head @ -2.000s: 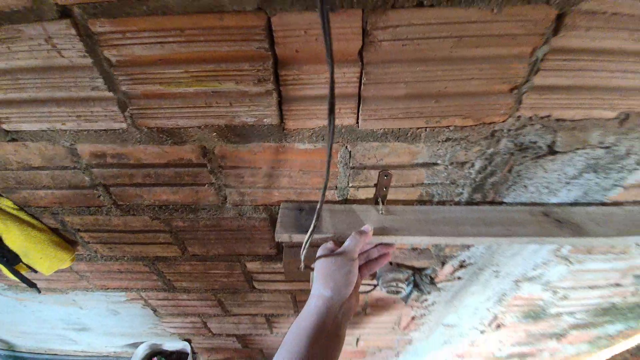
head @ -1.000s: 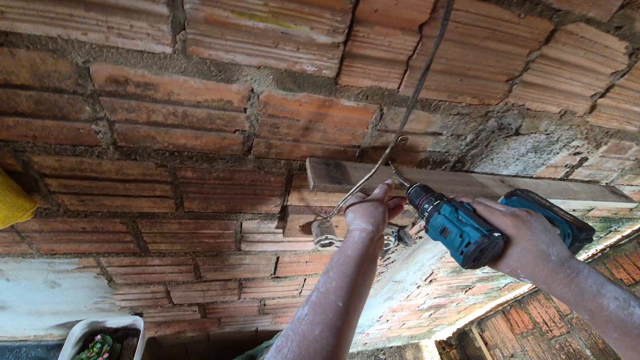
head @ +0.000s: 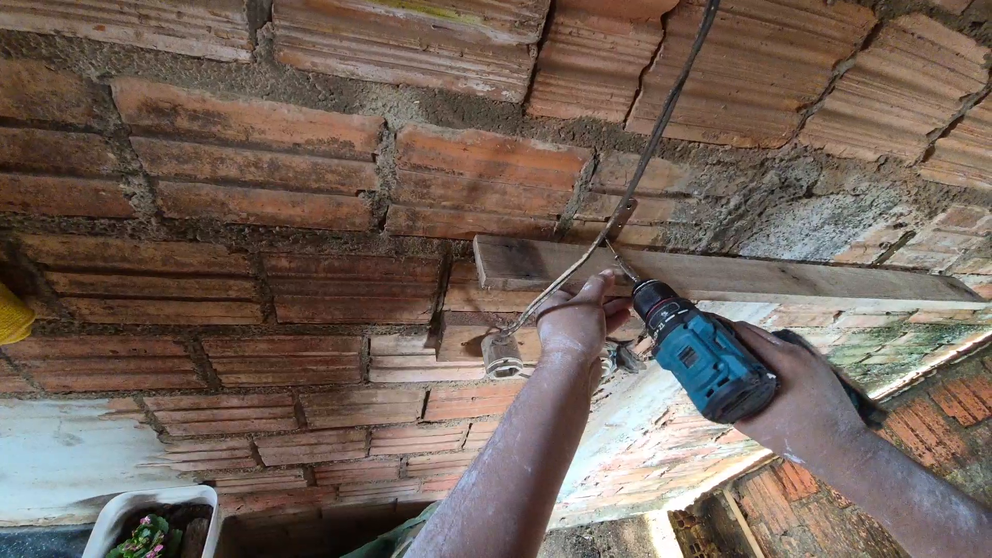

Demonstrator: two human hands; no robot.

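My right hand [head: 798,387] grips a blue cordless drill [head: 701,356] whose bit points up and left at a screw by the upper edge of a wooden board [head: 744,275]. A perforated metal strip [head: 622,217] sticks up behind the board there. My left hand [head: 577,318] is raised at the board's lower edge beside the bit, fingers bent; whether it grips the board cannot be told. A dark cable [head: 659,132] runs down across the board to a white lamp socket [head: 502,358] on a small wooden block [head: 459,341], left of my left hand.
A hollow-brick wall [head: 256,287] with rough mortar joints fills the view. At the bottom left stands a white planter [head: 105,523] with a pink-flowered plant [head: 147,539]. A yellow cloth-like thing [head: 12,314] shows at the left edge. Loose wires [head: 624,356] hang below the board.
Two seconds ago only my left hand showed at the board; one second ago my right hand with the drill was in view. The bit now points at the metal strip's foot. The view has shifted.
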